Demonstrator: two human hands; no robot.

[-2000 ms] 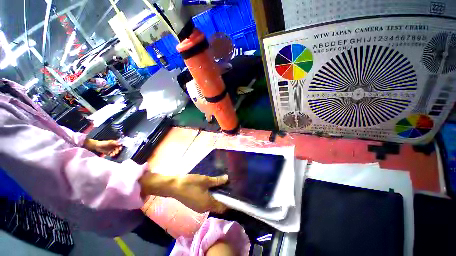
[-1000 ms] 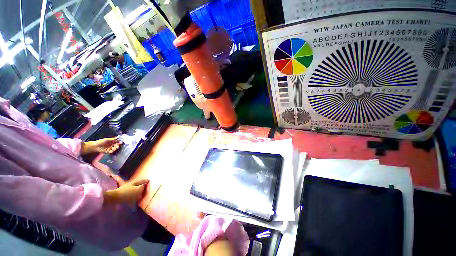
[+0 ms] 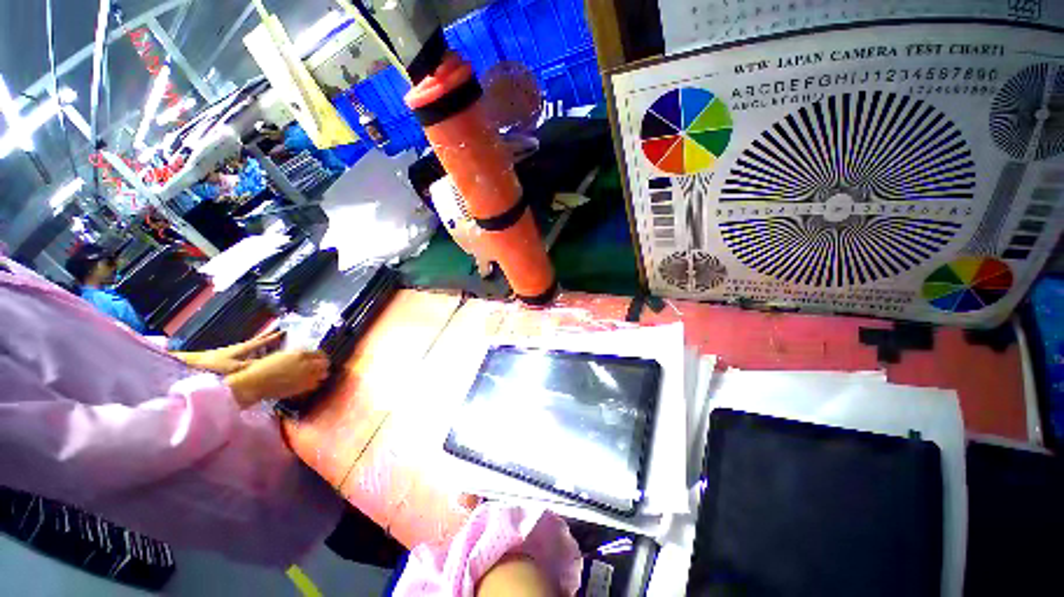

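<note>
A glossy black tablet (image 3: 558, 427) lies with glare on its screen, on white sheets (image 3: 672, 402) in the middle of the bench. A larger dark tablet (image 3: 820, 507) lies on white sheets to its right. Part of another tablet (image 3: 624, 562) shows at the bottom edge. A pink cuff (image 3: 496, 539) with a bare forearm enters at the bottom centre; it appears to be my arm, but which side is unclear. Its hand is cut off by the edge. Neither of my hands is in view.
Another person in a pink smock has both hands (image 3: 278, 373) at stacked tablets (image 3: 364, 306) on the left. The camera test chart (image 3: 840, 192) stands behind the bench (image 3: 817, 338). An orange wrapped post (image 3: 490, 181) rises left of it. A dark tablet (image 3: 1013, 525) lies far right.
The other person's hand has let go of the middle tablet and moved left to the stack. That tablet now lies flat with bright glare. The cuff at the bottom has hardly moved.
</note>
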